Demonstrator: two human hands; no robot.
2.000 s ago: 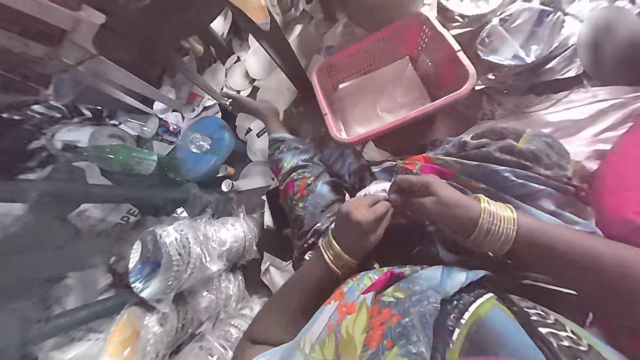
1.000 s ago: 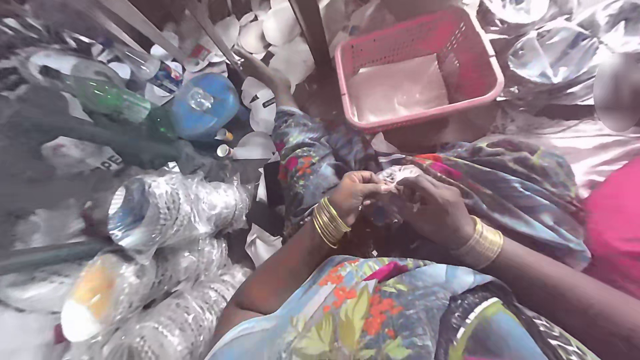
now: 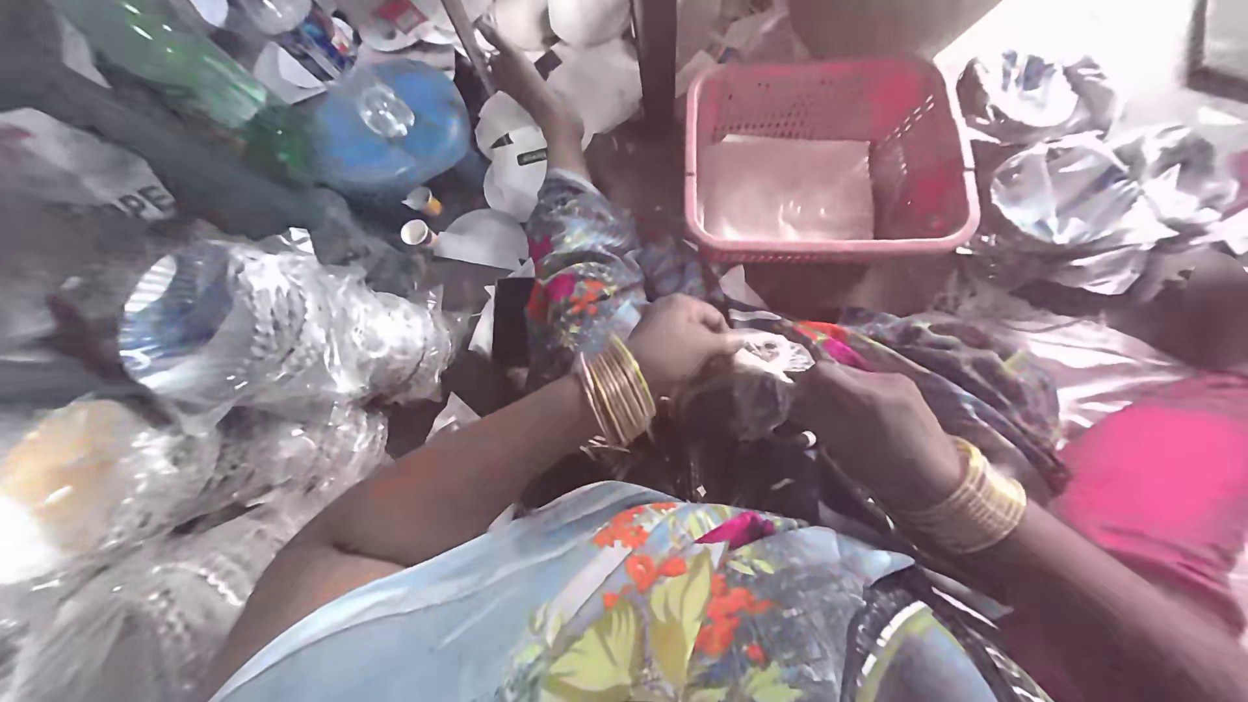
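Observation:
My left hand [image 3: 682, 351] and my right hand [image 3: 873, 414] are close together over my lap, bangles on both wrists. Between them they hold a small piece of clear crinkled plastic [image 3: 775, 356], with a thin see-through part [image 3: 756, 405] hanging below it. The left fingertips pinch its left edge, and the right fingers curl at its right side. What the right fingers grip underneath is hidden. Floral cloth [image 3: 673, 595] covers my lap and legs. Beyond the hands stands a pink plastic basket [image 3: 834, 249] with a pale flat sheet [image 3: 790, 185] inside.
Stacks of clear plastic-wrapped round ware [image 3: 292, 322] lie at the left. Behind them are a green plastic bottle [image 3: 185, 58], a blue round container [image 3: 390, 127] and small paper cups [image 3: 417, 232]. Silvery wrapped bundles [image 3: 1068, 190] lie right of the basket, a pink thing [image 3: 1160, 478] below them.
The hands stay together over the lap. The crinkled plastic now shows more openly between them than two seconds ago. The view has shifted.

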